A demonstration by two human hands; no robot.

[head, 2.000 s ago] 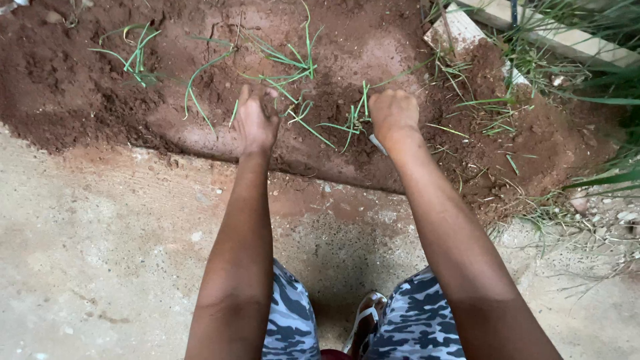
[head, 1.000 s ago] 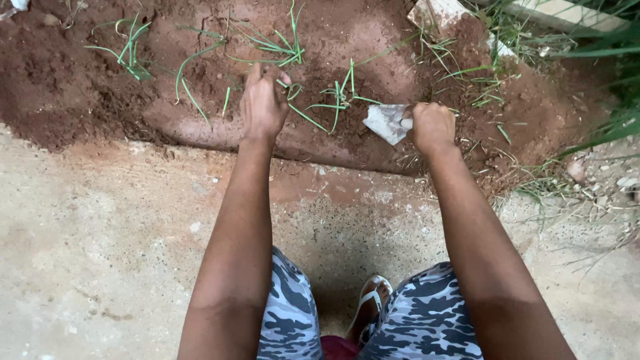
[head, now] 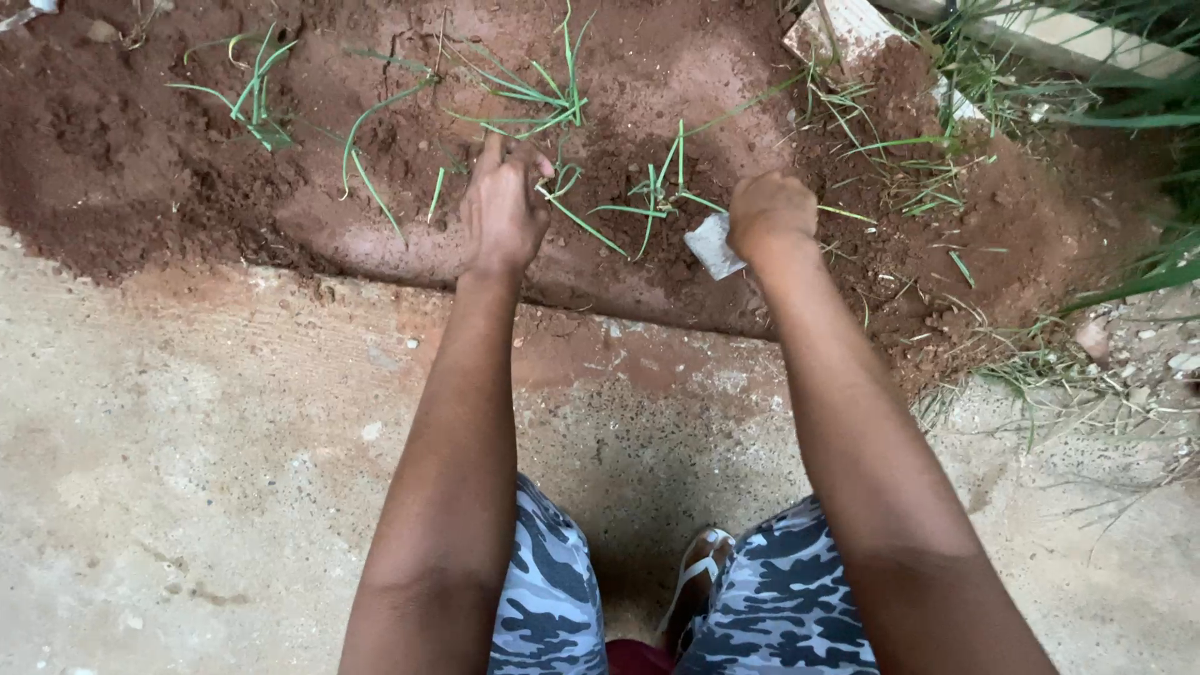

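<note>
My right hand (head: pixel 773 214) is closed around a small trowel, whose grey metal blade (head: pixel 714 246) points to the left just above the reddish soil (head: pixel 600 272). Beside the blade stands a small green plant (head: pixel 653 192) with thin tubular leaves. My left hand (head: pixel 506 202) is over the soil, fingers partly curled, near a small plant with curled leaves (head: pixel 562 183); whether it grips a leaf or root I cannot tell. Just above my left hand a larger clump of green leaves (head: pixel 562 98) grows. Further left are a drooping plant (head: pixel 354 141) and another clump (head: pixel 255 98).
A concrete slab (head: pixel 234 450) borders the soil on my side. A soil-covered board or block (head: pixel 844 37) and a pale beam (head: pixel 1078 37) lie at the upper right, with long grass (head: pixel 1134 131) around them. Small stones (head: pixel 1092 339) lie at the right.
My right hand has moved from beside the right-hand small plant to its right, and the trowel blade, mostly hidden at first, now shows. My left hand stays near the curled plant.
</note>
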